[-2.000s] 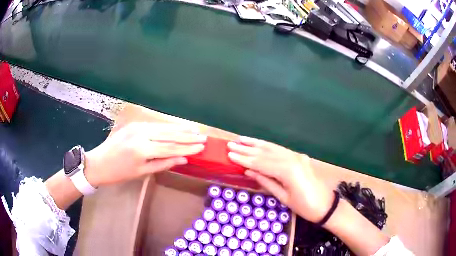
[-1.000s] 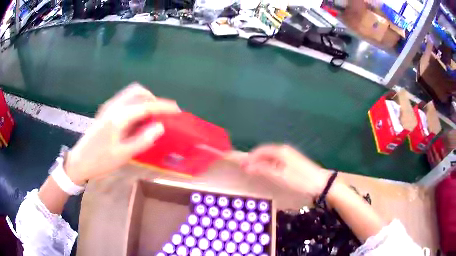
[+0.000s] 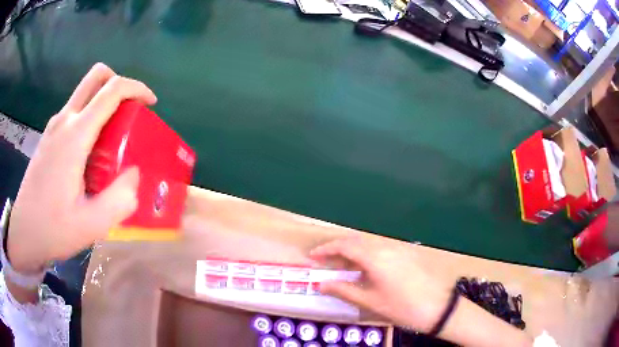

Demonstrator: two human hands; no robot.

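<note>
My left hand (image 3: 74,176) grips a closed red box (image 3: 153,166) with a yellow lower edge, raised at the left over the edge of the green surface. My right hand (image 3: 387,281) is at the right end of a white sticker sheet (image 3: 254,279) with red print, fingers slightly apart; whether they hold the sheet is unclear. The sheet lies along the top edge of the brown tray (image 3: 166,315). Purple cylindrical cells (image 3: 307,332) stand in the tray, cut off by the bottom edge.
Open red boxes (image 3: 539,177) with white contents stand at the right on the green surface (image 3: 326,115). A heap of black cables (image 3: 490,301) lies right of the tray, partly behind my right forearm. Black devices and cables (image 3: 468,41) lie on the far bench.
The closed red box has moved from above the tray to the left in my left hand. My right hand has moved down to the sticker sheet, now uncovered. The view has shifted.
</note>
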